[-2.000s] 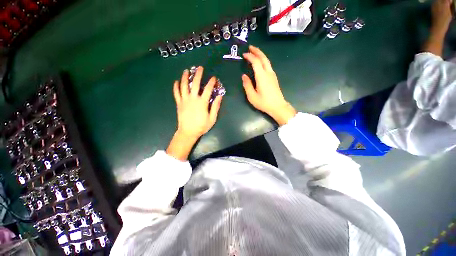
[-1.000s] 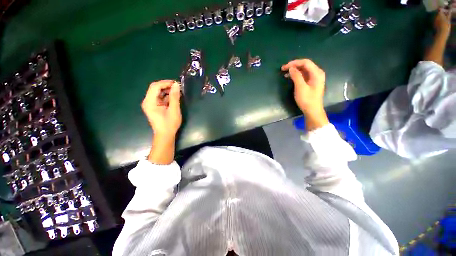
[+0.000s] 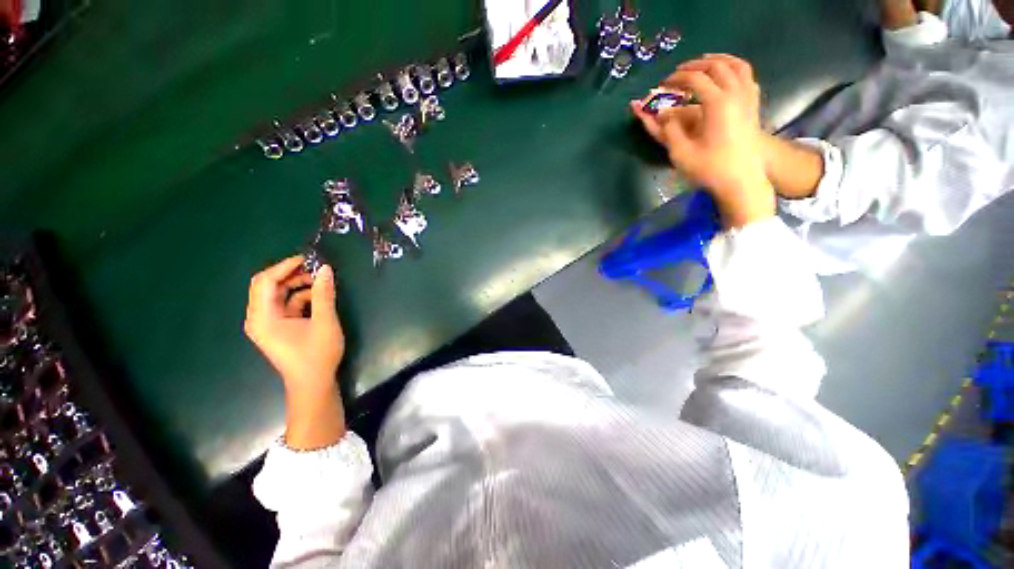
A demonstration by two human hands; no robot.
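My left hand is at the left of the green mat, its fingertips closed on a silver bulldog clip. My right hand is at the right, its fingers on a small dark-and-white housing. A neighbour's hand reaches in behind my right hand; how far its fingers also touch the housing is partly hidden. Several loose silver clips lie scattered between my hands. A row of silver clips stands beyond them.
A dark box with a white pad and a red pen is at the far edge. More clips lie right of it. A filled black tray is at lower left. A blue stool stands below the bench edge.
My hands have parted from around the loose clips. My right hand has moved right and now meets the neighbour's arm, which has reached in. The view has shifted, showing less of the tray.
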